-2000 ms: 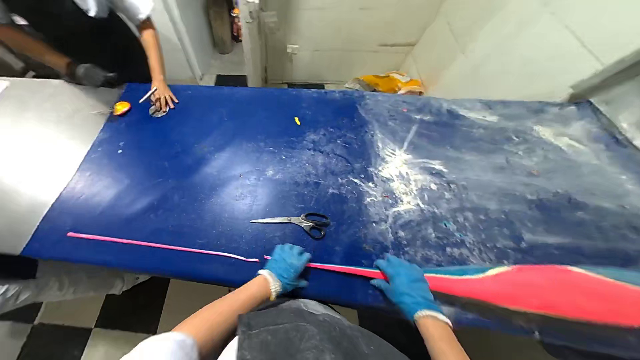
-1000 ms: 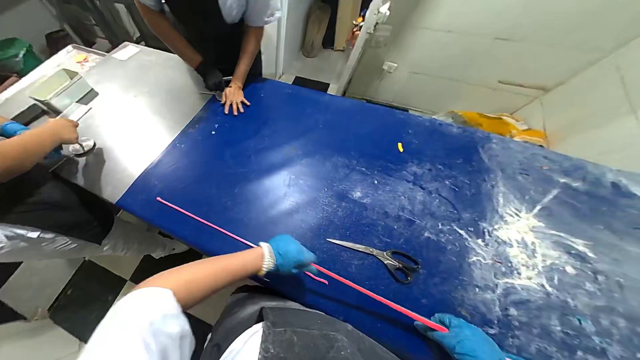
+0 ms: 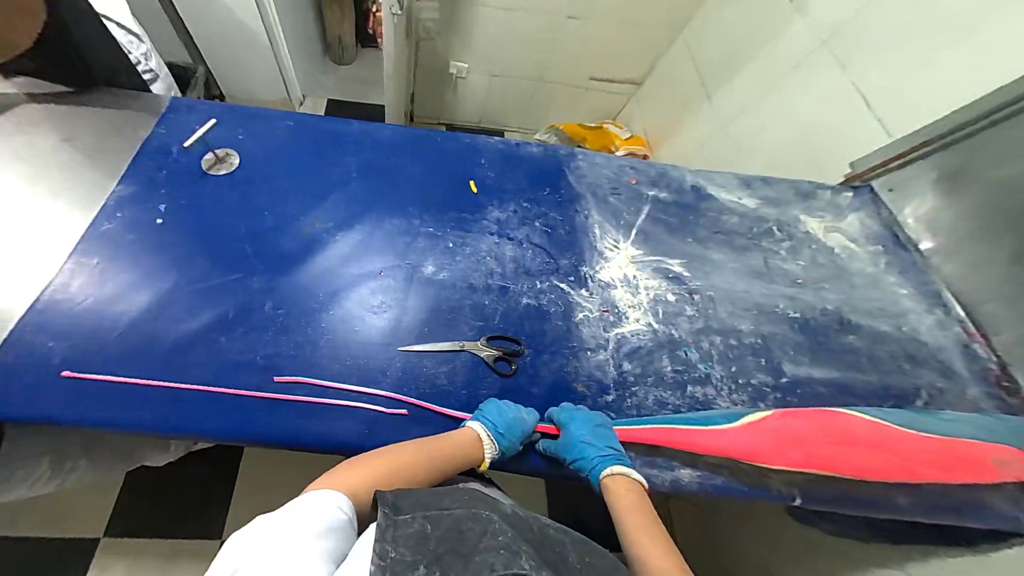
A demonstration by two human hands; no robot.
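My left hand, in a blue glove, is closed on a thin pink rope of pliable material that trails left over the table. Close beside it, my gloved right hand grips the tapered end of a thick red, teal and cream roll, which widens to the right along the near edge. A short red stretch shows between the hands. A separate pink strip lies at the left, its right end below the rope. Scissors with black handles lie just beyond my hands.
The long blue table bears white powder at the right. A small yellow piece, a round metal disc with a stem and a white stick lie farther back. A steel surface adjoins at left, with a person behind it.
My hands have come together at the roll's tapered end; a second ago they were apart on a red strip. A separate pink strip now lies at the left. The view has swung right.
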